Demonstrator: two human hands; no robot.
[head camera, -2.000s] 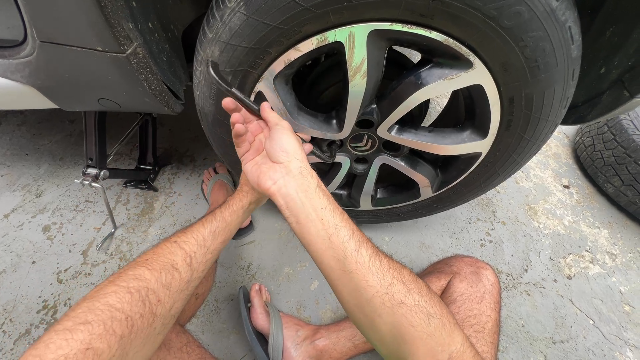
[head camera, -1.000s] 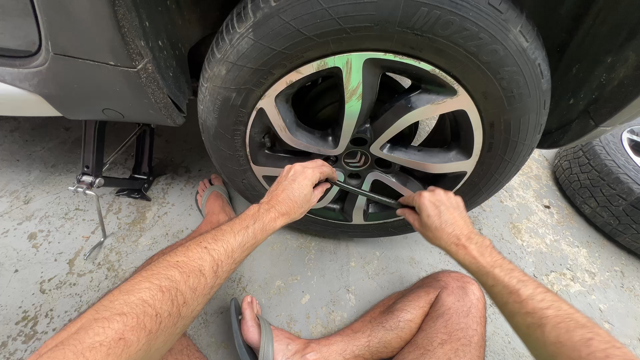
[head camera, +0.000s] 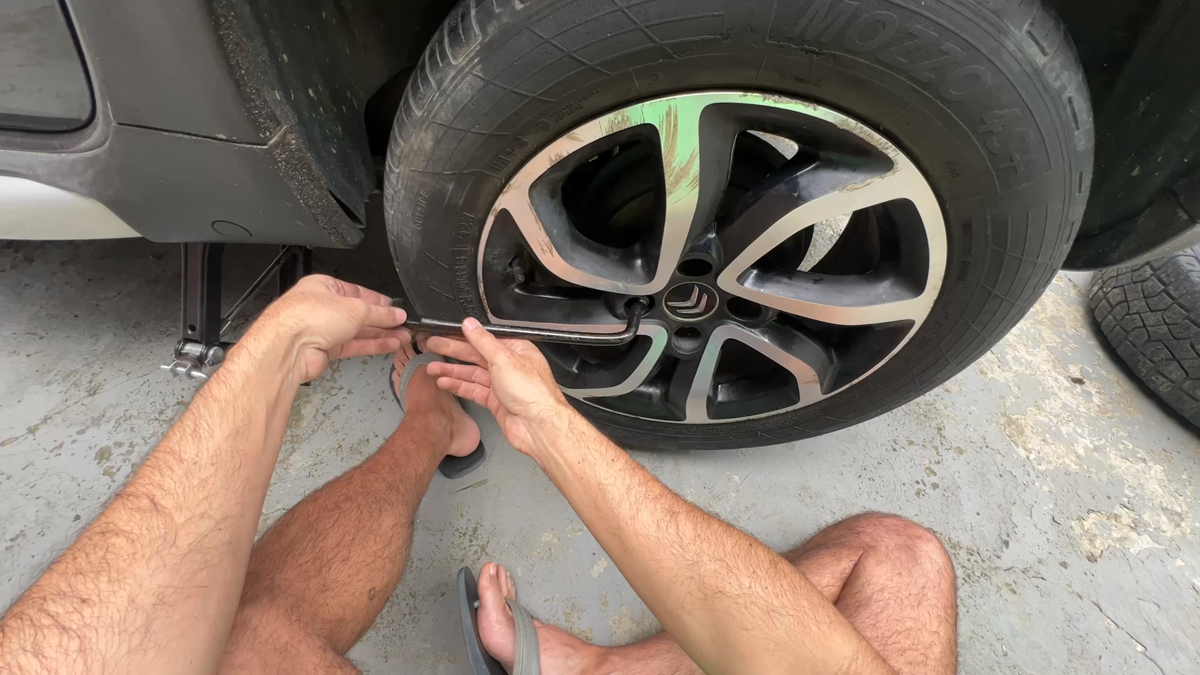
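An L-shaped lug wrench (head camera: 553, 333) reaches leftward, nearly level, from a lug hole left of the hub cap (head camera: 690, 301) of the alloy wheel (head camera: 682, 159). Its bent socket end sits in that hole. My left hand (head camera: 333, 323) has its fingertips on the wrench's far left end. Just right of it, my right hand (head camera: 497, 375) pinches the shaft between thumb and fingers, the other fingers loosely spread. The wheel carries a black tire (head camera: 1012, 187) and is in place under the wheel arch.
A scissor jack (head camera: 202, 300) stands under the car's sill (head camera: 56, 211) at left. Another tire (head camera: 1153, 319) lies at the right edge. My sandaled feet (head camera: 506, 623) and bent legs are on the worn concrete floor (head camera: 1031, 487) before the wheel.
The wrench, which slanted down to the right between both hands, now points left from the hub. Both hands have moved left along with it.
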